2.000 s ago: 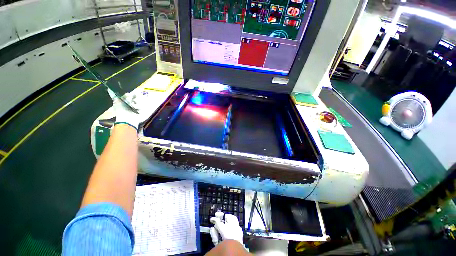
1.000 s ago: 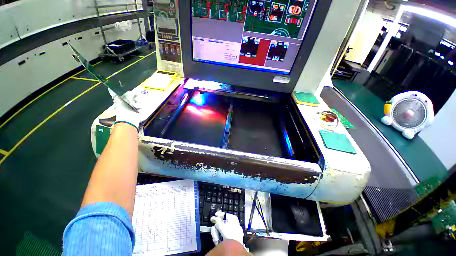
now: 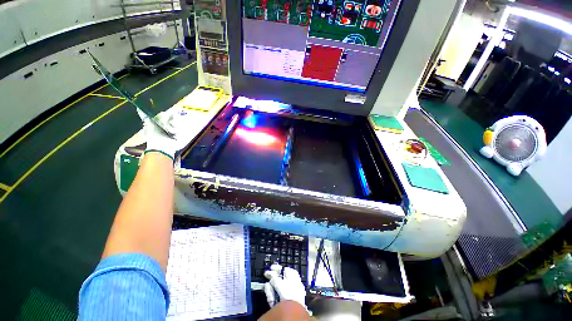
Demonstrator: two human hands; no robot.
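My left hand (image 3: pixel 161 134), in a white glove, holds a circuit board (image 3: pixel 116 84) by its lower end above the machine's left front corner. The board is seen nearly edge-on and tilts up to the left. My right hand (image 3: pixel 285 285), in a white glove, rests on the lower part of the black keyboard (image 3: pixel 276 249); a dark thing shows at its fingers, too small to name. The monitor (image 3: pixel 276 61) shows green board images and a red block. The machine opening (image 3: pixel 323 164) glows red and blue at its left.
A clipboard sheet (image 3: pixel 207 273) lies left of the keyboard. A thin dark V shape (image 3: pixel 322 266) and a mouse (image 3: pixel 376 266) are to its right. Green pads (image 3: pixel 425 178) and a small round dish (image 3: pixel 415 148) sit on the machine's right. A conveyor (image 3: pixel 461 169) and white fan (image 3: pixel 514 143) stand beyond.
The block on the monitor went from plain red to dark images beside red, and is plain red again. The view has shifted very slightly. Both hands keep their places.
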